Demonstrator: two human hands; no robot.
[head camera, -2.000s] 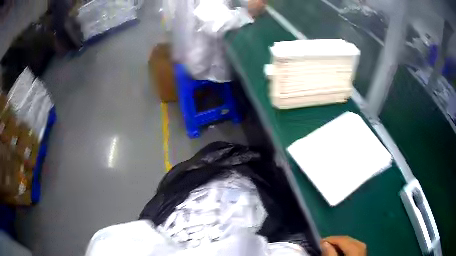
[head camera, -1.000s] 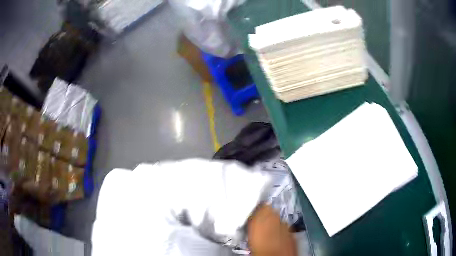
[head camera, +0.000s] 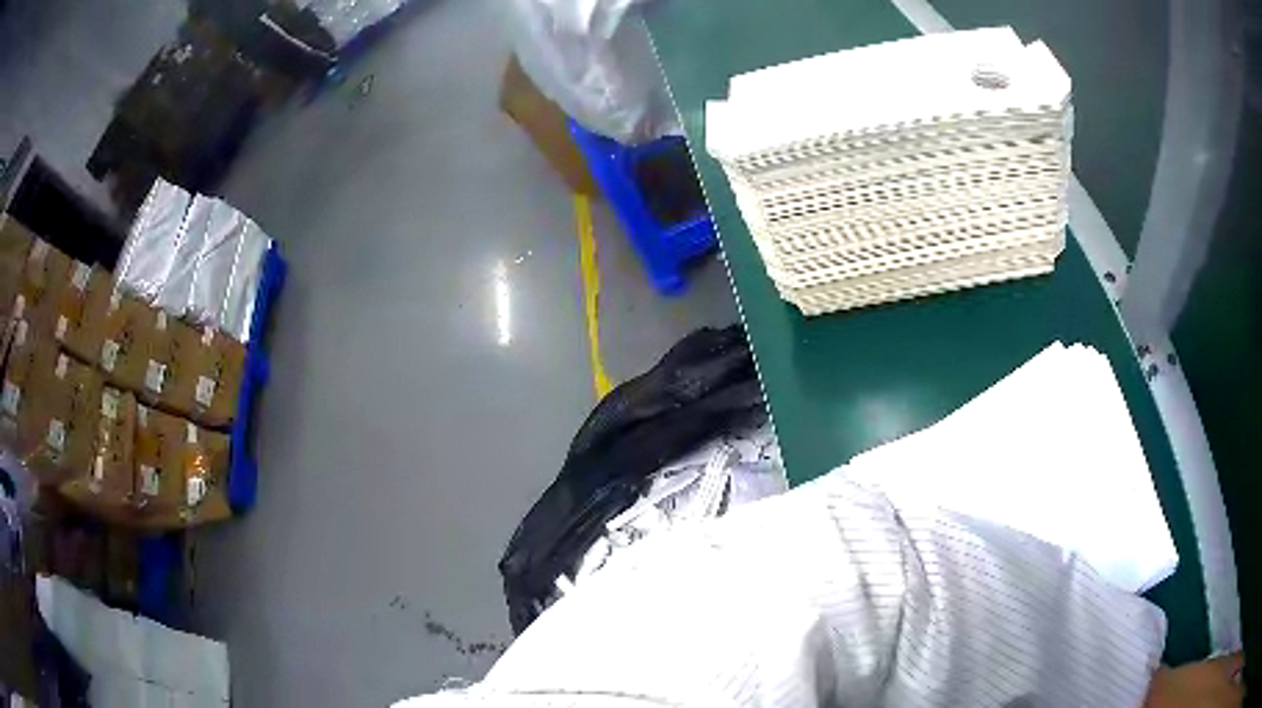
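Observation:
A pile of flat white insert blanks (head camera: 1059, 457) lies on the green bench, partly covered by my white striped sleeve. Behind it stands a tall stack of cream-edged card pieces (head camera: 900, 201), with a small oval hole in its top piece. My left hand (head camera: 1201, 685) shows only in part at the lower right edge, beyond the sleeve. Its fingers are cut off, so I cannot tell what it holds. My right hand is out of the picture.
A black waste bag (head camera: 644, 415) with white strips sits beside the bench. A pale metal strip (head camera: 1169, 394) runs along the bench's far side. Further off are a blue stool (head camera: 664, 228), a person's white clothing (head camera: 595, 69), and cartons (head camera: 125, 394) on a blue pallet.
My left arm has swung from over the waste bag to the right, across the bench and the near part of the blank pile. The view has also shifted.

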